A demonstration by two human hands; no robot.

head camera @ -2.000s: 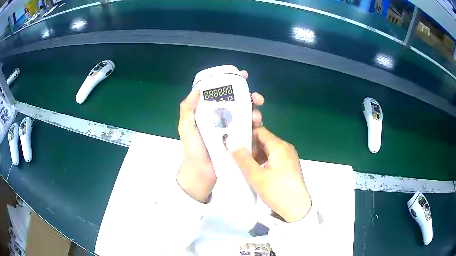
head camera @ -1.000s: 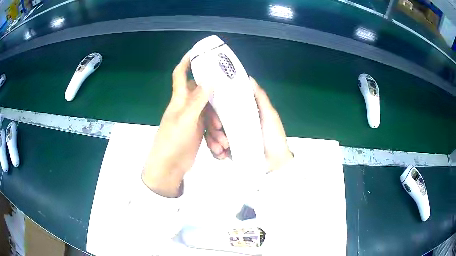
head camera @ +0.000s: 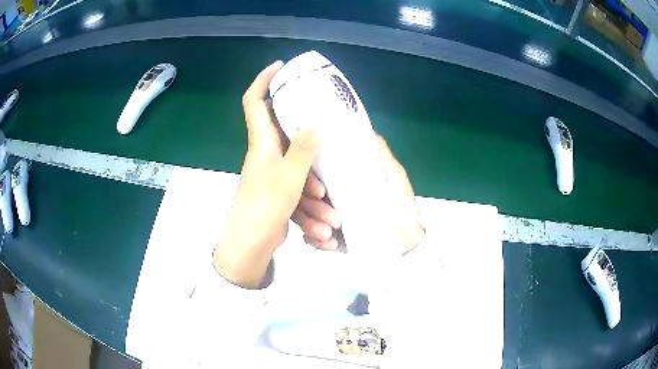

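Note:
A glossy white handheld device (head camera: 343,158) is held above the white work sheet (head camera: 462,288), its wide head up and tilted left. A dark vent grille (head camera: 345,94) shows on its head; no display is visible. My left hand (head camera: 267,180) grips it from the left, thumb across its body. My right hand (head camera: 399,194) is around its right side, partly hidden behind it. A second white device with a patterned dark panel (head camera: 361,341) lies on the sheet at the bottom. A small dark piece (head camera: 358,304) lies just above it.
The green conveyor belt (head camera: 469,151) carries spaced white devices, one at left (head camera: 146,97) and one at right (head camera: 560,155). A scuffed belt edge rail (head camera: 108,164) borders the bench. More devices lie on the bench at right (head camera: 602,288) and left (head camera: 22,193). A cardboard carton (head camera: 61,339) is at lower left.
The held device has turned from its lit display face to its vent grille side. My left hand's thumb now crosses its body, and my right hand has left the buttons for the right side.

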